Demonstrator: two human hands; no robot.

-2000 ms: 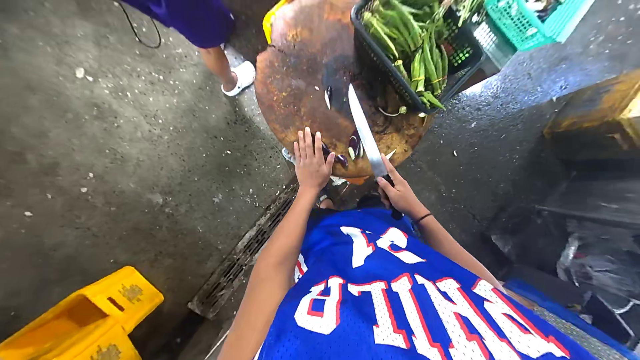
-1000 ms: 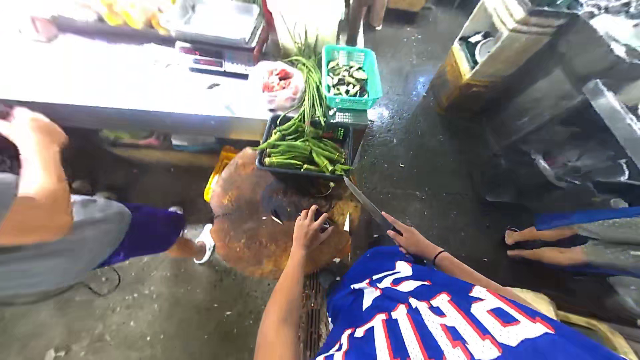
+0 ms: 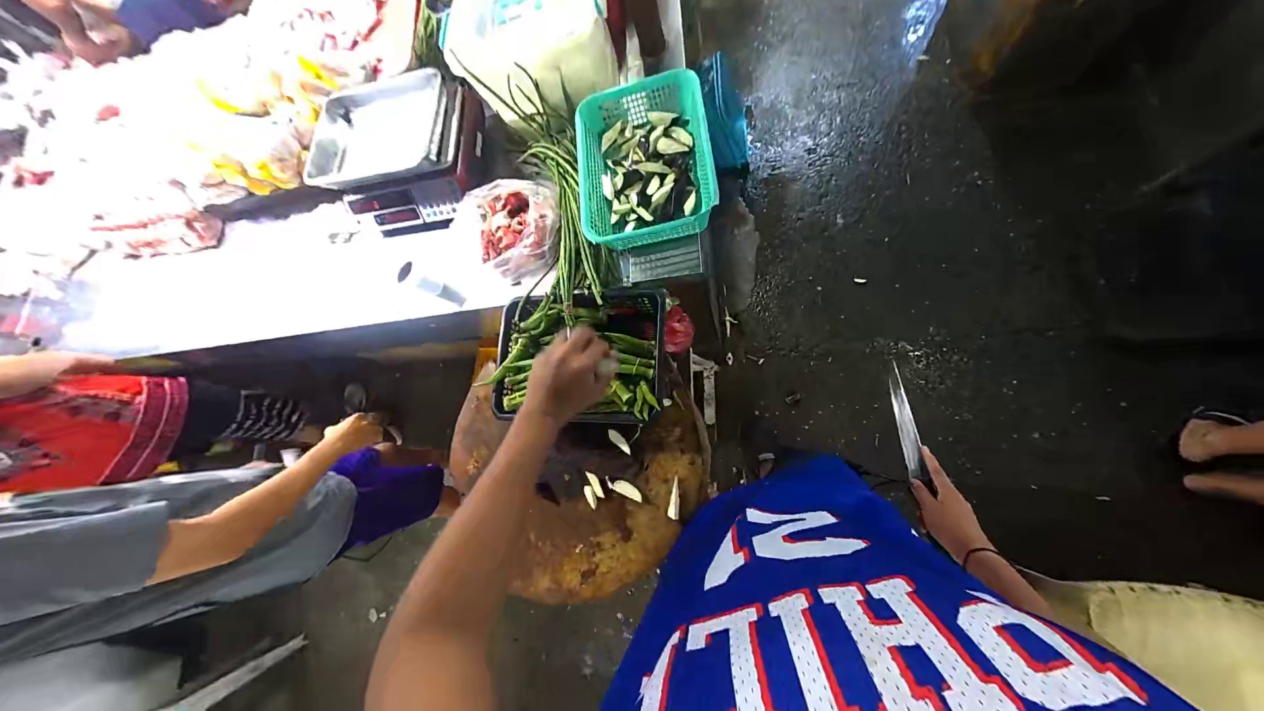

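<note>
My left hand [image 3: 573,373] reaches over the dark plastic crate [image 3: 583,419] of okra [image 3: 634,367], at the foot of a bundle of long green beans [image 3: 568,212]. It is blurred, and whether its fingers hold anything is hidden. Out to the right, my right hand [image 3: 946,506] grips a long kitchen knife [image 3: 907,425] by its handle, blade pointing away from me. Several pale cut vegetable slices [image 3: 625,490] lie on the round wooden chopping block [image 3: 583,558] below the crate.
Beyond the crate stand a green basket [image 3: 644,237] of cut eggplant, a plastic bag of red pieces [image 3: 513,225] and a scale with a metal tray [image 3: 380,128]. Meat covers the counter at the upper left. People stand at the left; someone's feet [image 3: 1210,439] show at the far right.
My left hand has moved from the chopping block to the okra crate. My right hand has carried the knife away from the block to the right. The view has shifted.
</note>
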